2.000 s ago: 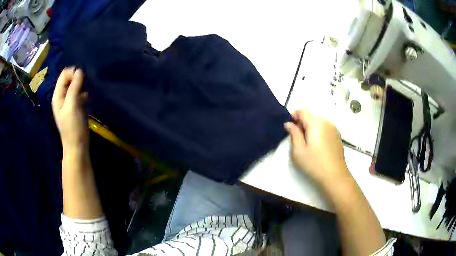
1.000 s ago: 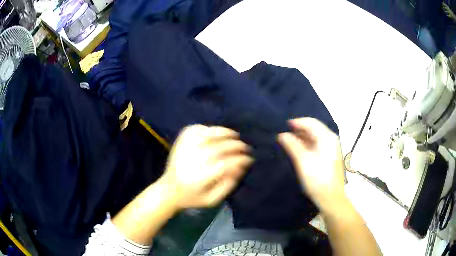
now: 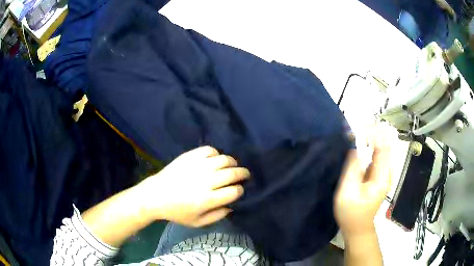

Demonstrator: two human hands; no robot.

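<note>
A dark navy garment piece (image 3: 260, 104) lies spread across the white table, and its near part hangs over the front edge towards my lap. My left hand (image 3: 200, 187) rests on the near part of the cloth with fingers curled; whether it grips the cloth cannot be told. My right hand (image 3: 364, 182) is at the cloth's right edge, blurred, with thumb and fingers apart. The sewing machine head (image 3: 421, 98) stands to the right, beyond my right hand.
A phone (image 3: 413, 187) lies on the white table (image 3: 291, 31) below the machine head. Scissors (image 3: 435, 192) and a slim metal tool (image 3: 420, 234) lie beside it, with black strips (image 3: 457, 252) at the lower right. Bluer cloth (image 3: 73, 47) is heaped upper left, and dark cloth (image 3: 36, 156) hangs at left.
The cloth has been spread wider to the right. My right hand has moved right to its edge, while my left hand stays on the near part. The camera view has shifted.
</note>
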